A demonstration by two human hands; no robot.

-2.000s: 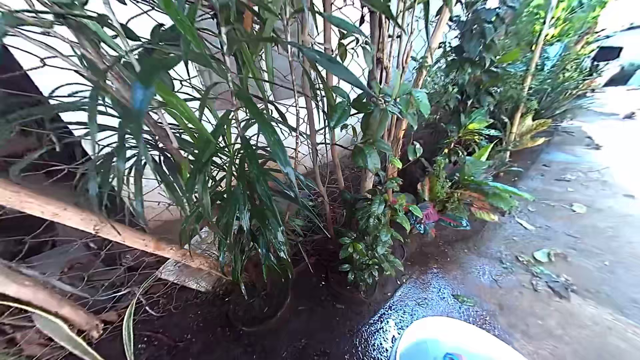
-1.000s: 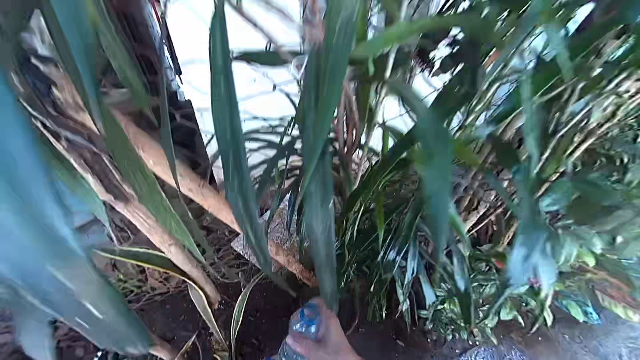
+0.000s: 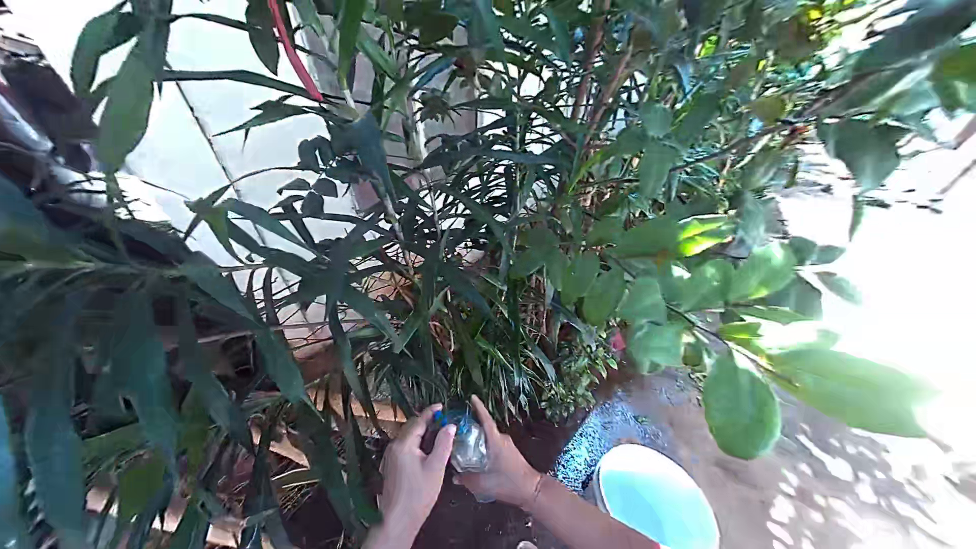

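Observation:
A clear plastic bottle (image 3: pixel 467 446) is held between both hands low in the view. My right hand (image 3: pixel 499 465) is wrapped around its side and underside, with a thin band at the wrist. Beside it, my left hand (image 3: pixel 415 465) pinches a small blue thing, apparently the bottle's cap (image 3: pixel 440 417), between thumb and forefinger. Whether the cap is off the bottle cannot be told. Narrow-leaved potted plants (image 3: pixel 496 374) stand just beyond the hands.
A white bucket (image 3: pixel 656 496) stands at the lower right on wet concrete ground (image 3: pixel 610 427). Leafy branches (image 3: pixel 740 404) hang close at the right, and long leaves (image 3: pixel 137 381) fill the left. Behind the plants rises a pale wall (image 3: pixel 206 114); a red strip (image 3: pixel 293 49) hangs at the top.
One second ago a single hand with the blue-capped bottle showed at the bottom edge; both hands are now at the bottle. The view has shifted strongly, and the bucket is back in sight.

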